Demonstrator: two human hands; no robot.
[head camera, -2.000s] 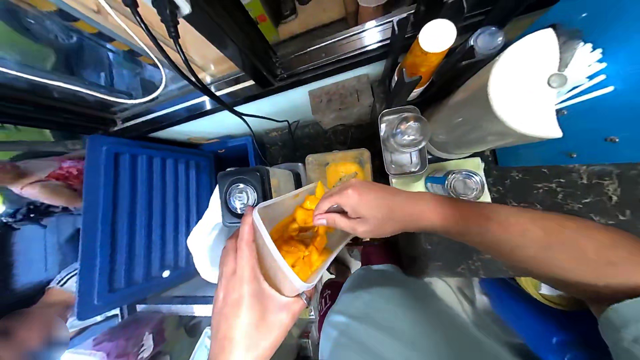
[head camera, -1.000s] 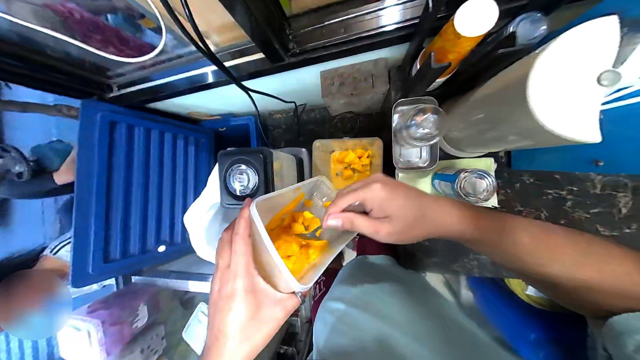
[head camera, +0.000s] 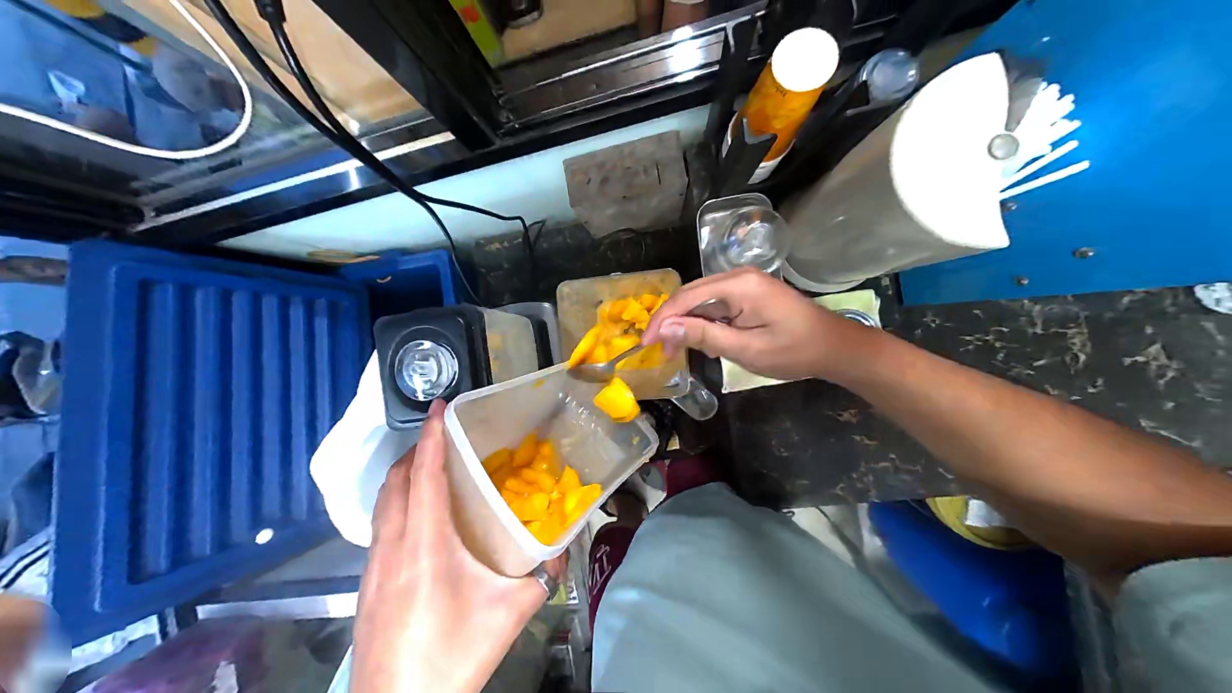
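Note:
My left hand (head camera: 433, 577) grips a translucent plastic container (head camera: 496, 525) from its left side, tilted, with orange fruit chunks (head camera: 544, 491) gathered at its lower end. Between the fingers of my right hand (head camera: 741, 322) is a metal spoon (head camera: 602, 370), its bowl over the container's upper rim. One fruit chunk (head camera: 617, 399) shows just below the spoon. Beyond the rim, a second plastic container (head camera: 604, 286) stands on the counter with more orange chunks (head camera: 630, 313) in it, partly hidden by my right hand and the spoon.
A black-lidded container (head camera: 393, 337) stands left of the second one, beside a large blue plastic lid (head camera: 217, 433). Behind my right hand are a metal tray (head camera: 717, 217) and a large white-topped cylinder (head camera: 948, 154) near straws (head camera: 1049, 135). An orange bottle (head camera: 784, 96) stands at the back.
The spoon has moved out of the fruit in the held container up to its rim, beside the second container. That second container holds more chunks than before.

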